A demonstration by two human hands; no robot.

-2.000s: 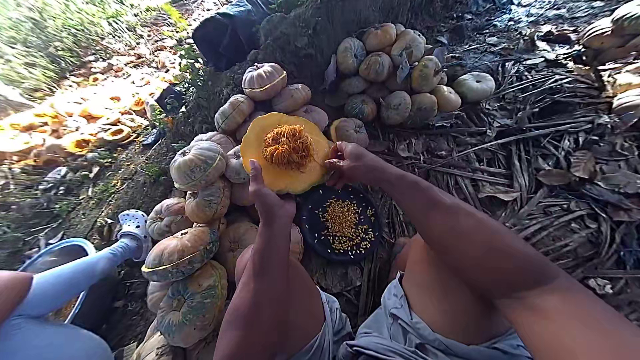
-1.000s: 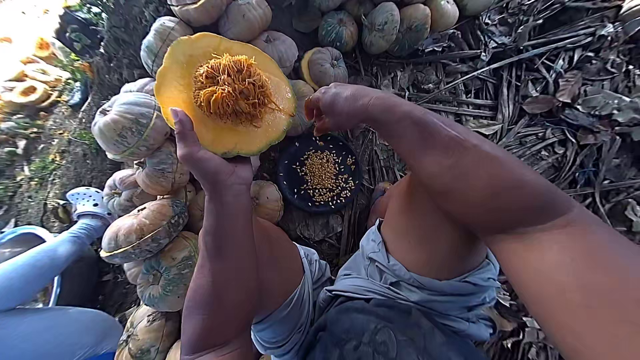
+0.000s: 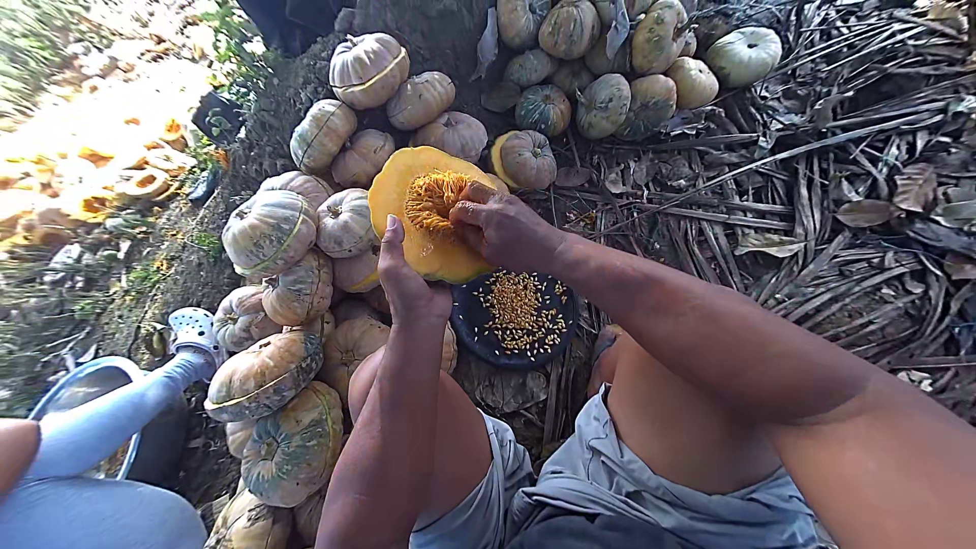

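My left hand [image 3: 412,282] holds a cut pumpkin half [image 3: 450,255] from its lower left rim, thumb on the yellow flesh, cut face turned up toward me. In its middle sits a clump of orange fibrous pulp [image 3: 433,200]. The fingers of my right hand [image 3: 507,229] are bent against the right side of that pulp; whether they pinch any of it is hidden. Just below the half, a round black tray [image 3: 469,335] on the ground holds a heap of pale pumpkin seeds [image 3: 520,309].
Whole and cut pumpkins [image 3: 271,232] are piled left of my legs, with more pumpkins [image 3: 602,105] at the top. Dry leaves and fronds [image 3: 762,244] cover the ground at right. Another person's leg [image 3: 114,419] and a metal-rimmed tub [image 3: 84,374] are at lower left; opened pumpkins [image 3: 141,183] lie beyond.
My right hand has moved from above the seed tray up to the pulp in the pumpkin half. My left hand has kept hold of the half throughout.
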